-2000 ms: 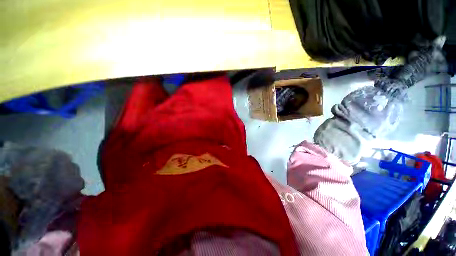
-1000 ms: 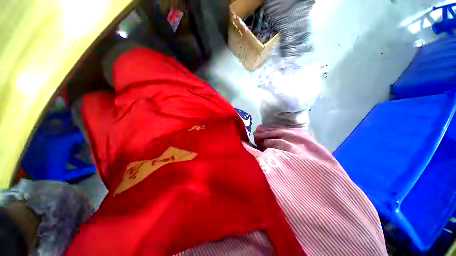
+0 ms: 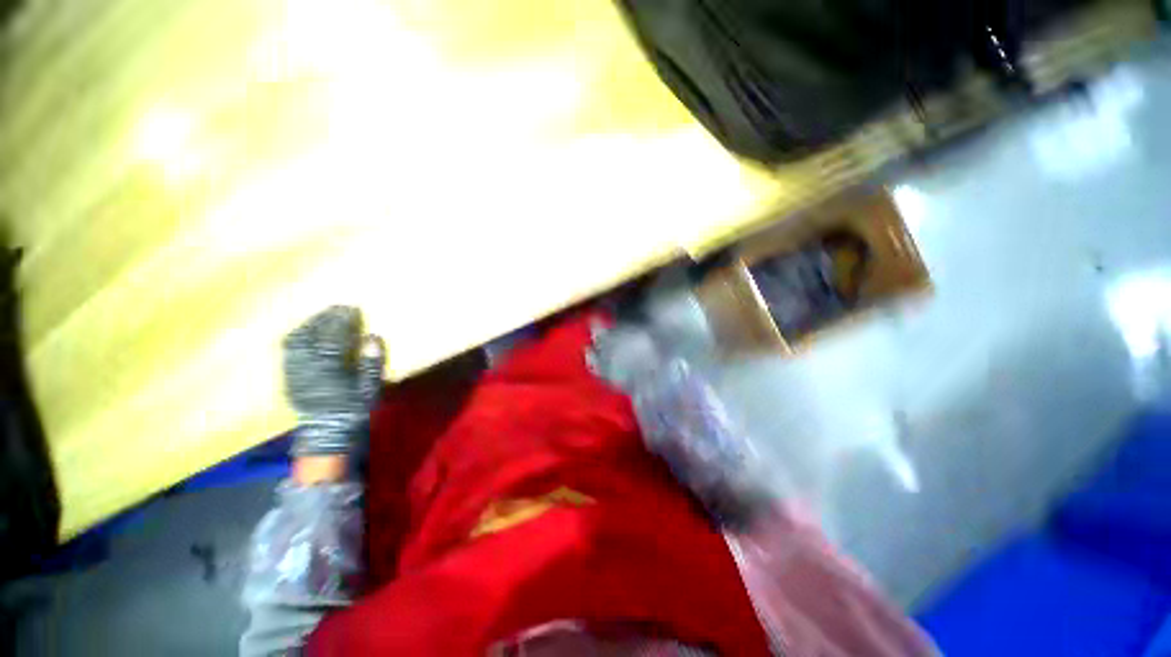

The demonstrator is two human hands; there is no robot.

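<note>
My left hand, in a grey striped knit glove, rests at the front edge of the yellow table. Its fingers are together and curled, with nothing seen in them. My right forearm, in a pale crinkled sleeve cover, reaches up beside the red apron towards the table edge. My right hand is too blurred there to make out. A dark backpack pile lies on the table at the upper right, apart from both hands.
An open brown carton with dark strips inside stands on the grey floor, just past the table edge. Blue bins or stools are at the lower right. Something dark sits at the far left edge.
The view has swung back over the table. My left hand has come into sight at the table edge. My right arm, stretched out to the right before, is now close beside the apron.
</note>
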